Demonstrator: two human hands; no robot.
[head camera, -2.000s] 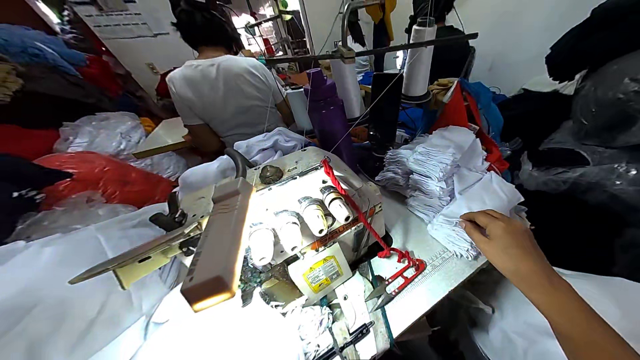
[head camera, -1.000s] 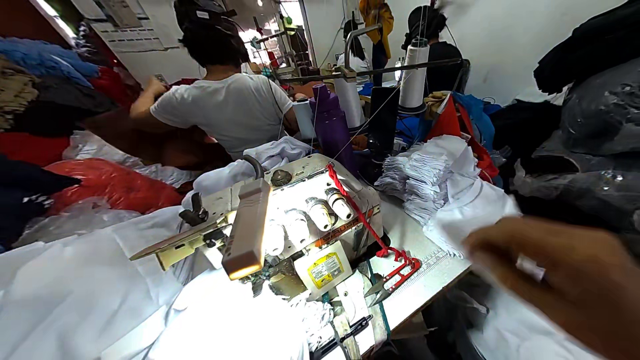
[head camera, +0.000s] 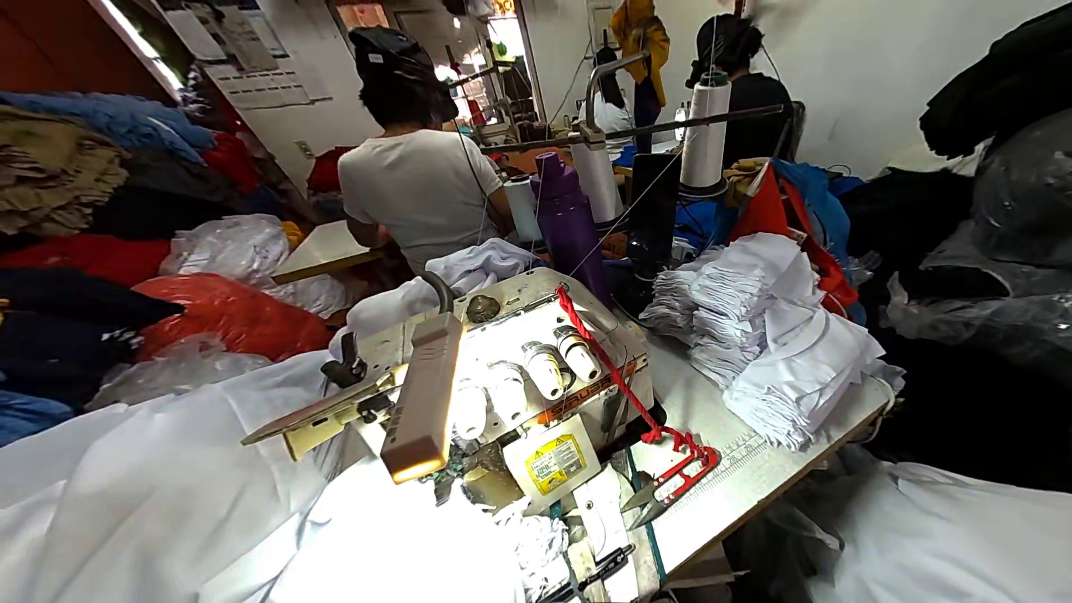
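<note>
Neither my left hand nor my right hand is in view. An overlock sewing machine (head camera: 536, 360) stands at the middle, lit by a long work lamp (head camera: 425, 394). White fabric (head camera: 394, 536) lies brightly lit in front of and left of the machine. To its right, stacked white fabric pieces (head camera: 737, 310) rest on the sewing table (head camera: 712, 502). Red-handled thread snips (head camera: 678, 481) lie beside the machine on a red cord (head camera: 607, 360). A black pen (head camera: 599, 569) is at the bottom. Behind the machine stands a purple bottle (head camera: 569, 222).
Thread cones (head camera: 706, 134) stand on the rack behind. A person in a white shirt (head camera: 423, 193) sits beyond the machine, another in black (head camera: 758, 117) farther back. A red plastic bag (head camera: 226, 314) lies left; white fabric (head camera: 963, 536) hangs low at right, below dark bundles and plastic.
My right hand, on the stacked fabric two seconds before and blurred at the right one second before, has left view. The person in the white shirt has lowered a raised arm.
</note>
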